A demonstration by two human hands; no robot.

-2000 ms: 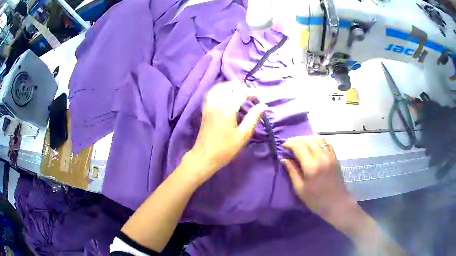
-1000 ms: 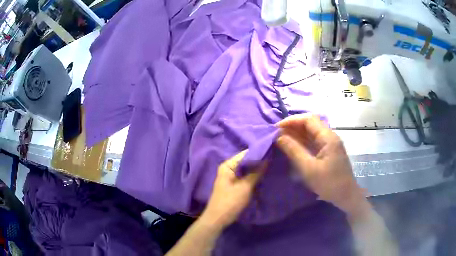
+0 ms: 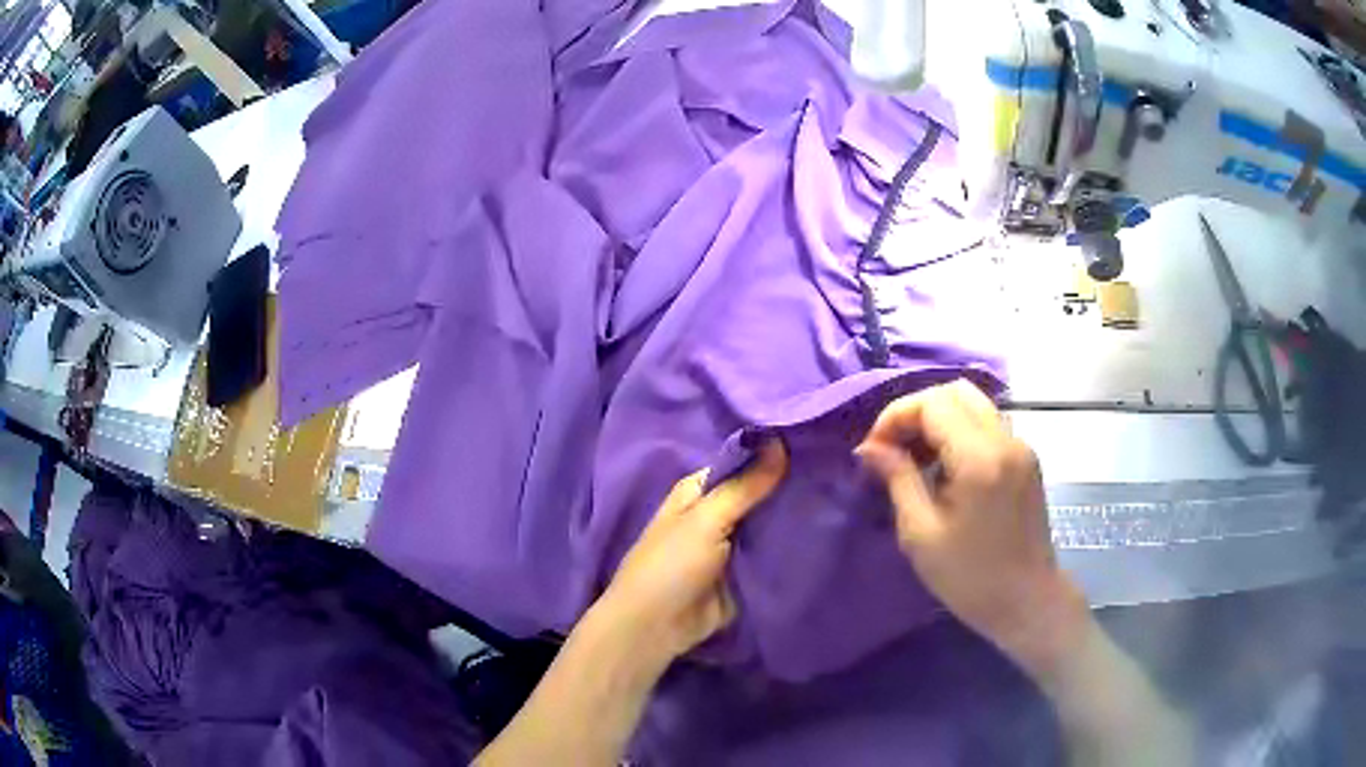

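A purple garment panel [image 3: 704,285] spreads over the table and hangs over its front edge. A dark elastic strip [image 3: 896,202] runs down its right part, with gathers around it; its lower end goes out of sight under a folded edge. My left hand [image 3: 692,562] grips the folded cloth between thumb and fingers. My right hand [image 3: 966,495] is just right of it, over the cloth, thumb and fingertips close together. Whether it pinches a thread or cloth edge cannot be seen.
The sewing machine [image 3: 1109,105] stands at upper right, with a small yellow block [image 3: 1119,301] below its needle area. Scissors [image 3: 1246,352] and a dark fringe [image 3: 1338,405] lie at right. A phone [image 3: 238,327] on cardboard [image 3: 262,450] and a vented box [image 3: 143,225] are at left.
Both hands left the elastic strip and took up the panel's lower edge, turning it over. In the last second my right hand has come away from the folded edge. The view has shifted left.
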